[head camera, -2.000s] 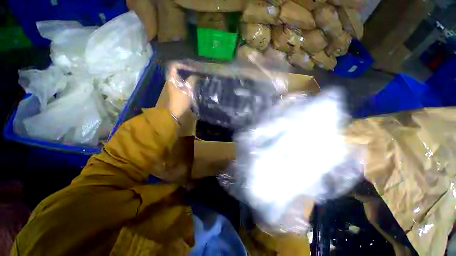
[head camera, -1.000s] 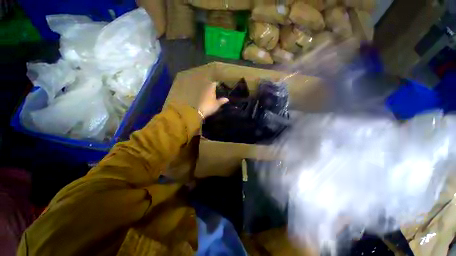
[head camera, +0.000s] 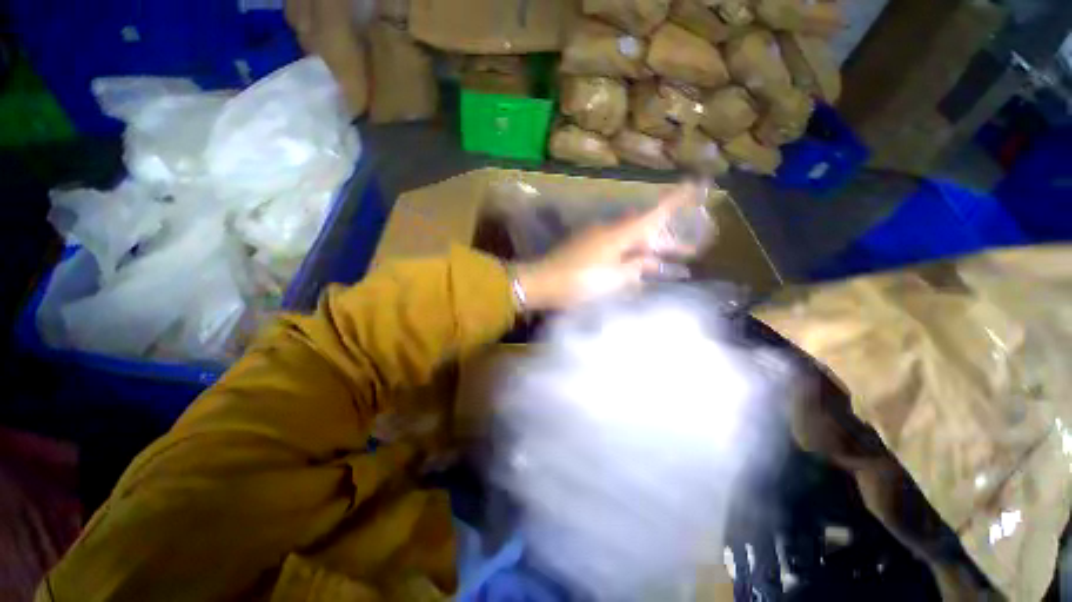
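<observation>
A clear plastic bag (head camera: 635, 435), blurred and glaring white, hangs in front of the open cardboard carton (head camera: 406, 223) and hides much of its front. My left hand (head camera: 611, 253) reaches across the carton's opening, palm blurred, with its fingers at a shiny clear piece of plastic by the carton's right side. Whether the fingers hold it cannot be told. Dark contents show dimly inside the carton behind my hand. My right hand is not visible; the bag covers the area where it could be.
A blue bin (head camera: 317, 253) of whitish bags (head camera: 176, 259) stands left. Brown kraft paper (head camera: 940, 388) lies right, beside black parts (head camera: 811, 541). Behind are a green crate (head camera: 506, 124), stacked kraft bags (head camera: 670, 88) and blue containers (head camera: 940, 229).
My left hand has moved right from the carton's left side to its right side. The clear bag has swung from the right back to the centre, in front of the carton.
</observation>
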